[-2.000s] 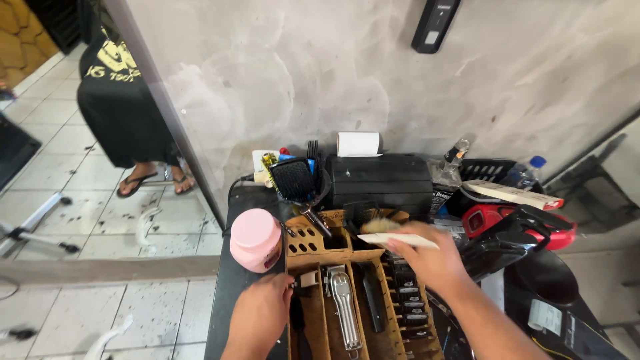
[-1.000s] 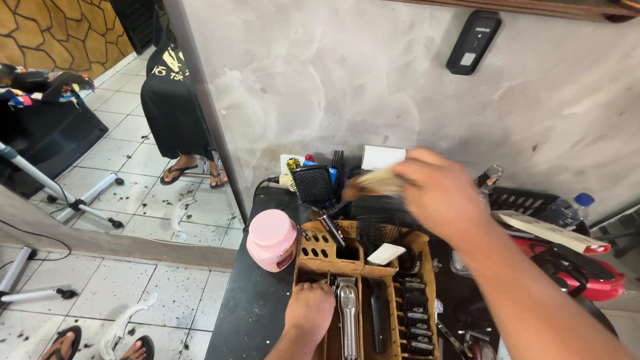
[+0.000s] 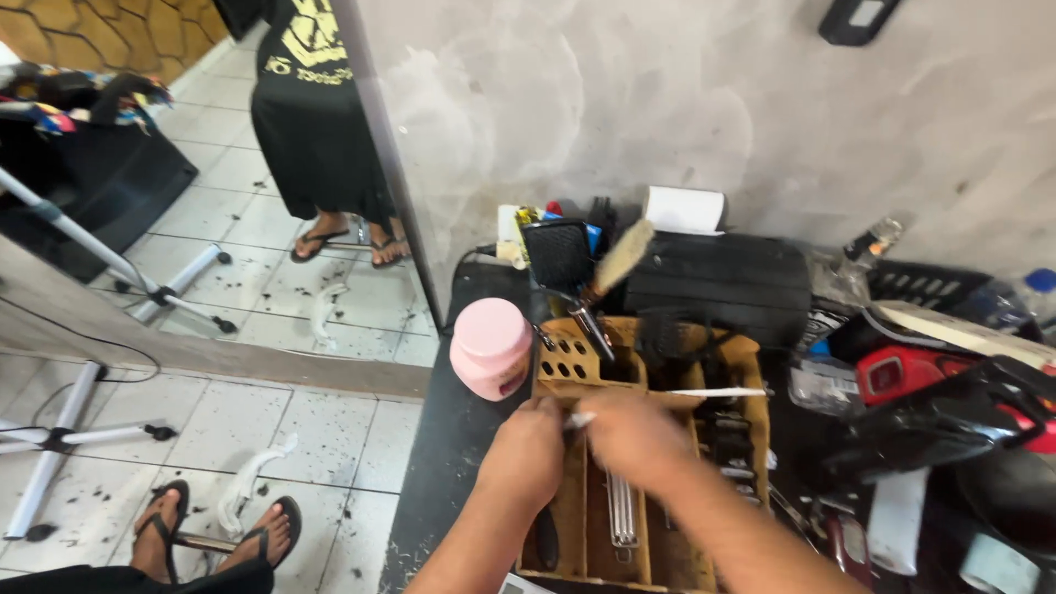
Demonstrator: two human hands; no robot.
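Note:
My left hand and my right hand are close together over the front of a wooden organizer box. Between their fingertips shows a small pale item, too blurred to name; which hand grips it I cannot tell. Under my right hand, silver hair clippers lie in a compartment. A dark handle lies in the compartment below my left hand. A light-bristled brush stands beside a black paddle brush at the box's back left. A flat white piece rests across the box.
A pink jar stands left of the box on the black counter. Behind is a black case; a red and black device lies at the right. A mirror reflects a seated person in a black cape. Sandalled feet are on the tiled floor.
The light-bristled brush, in my right hand before, now stands beside the paddle brush. My right hand has come down next to my left hand.

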